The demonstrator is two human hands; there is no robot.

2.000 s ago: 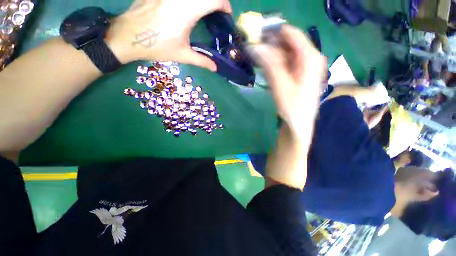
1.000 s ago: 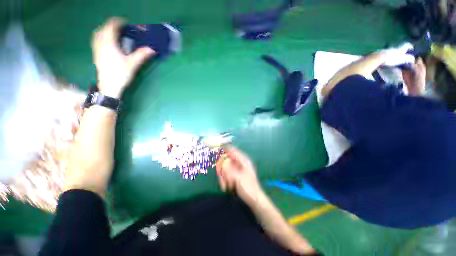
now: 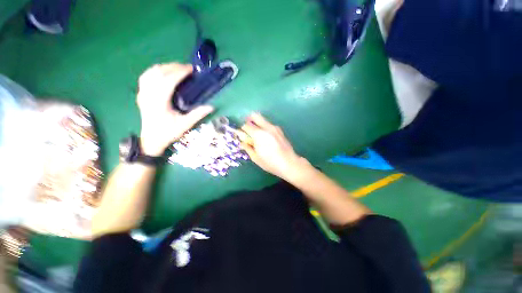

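Note:
My left hand (image 3: 163,109), with a black watch on the wrist, grips a navy sandal (image 3: 200,90) with a pale rounded edge, above and left of the studs. A dark strap piece extends up from it. My right hand (image 3: 269,144) is at the right edge of a loose heap of shiny studs (image 3: 209,150) on the green table. Its fingers close around a blurred hammer (image 3: 222,123); a grey metal part shows by the fingertips and the handle is mostly hidden.
A large clear bag of coppery studs (image 3: 66,166) lies at the left. Other dark sandals lie at the top left (image 3: 50,16) and top right (image 3: 346,31), with a thin strap beside the latter. A neighbour in navy (image 3: 452,103) is at the right over a white sheet (image 3: 409,88).
My left hand went out to the far left with a dark piece, then came back nearer the heap holding a sandal. My right hand moved down from the sandal to the studs. The view shifted.

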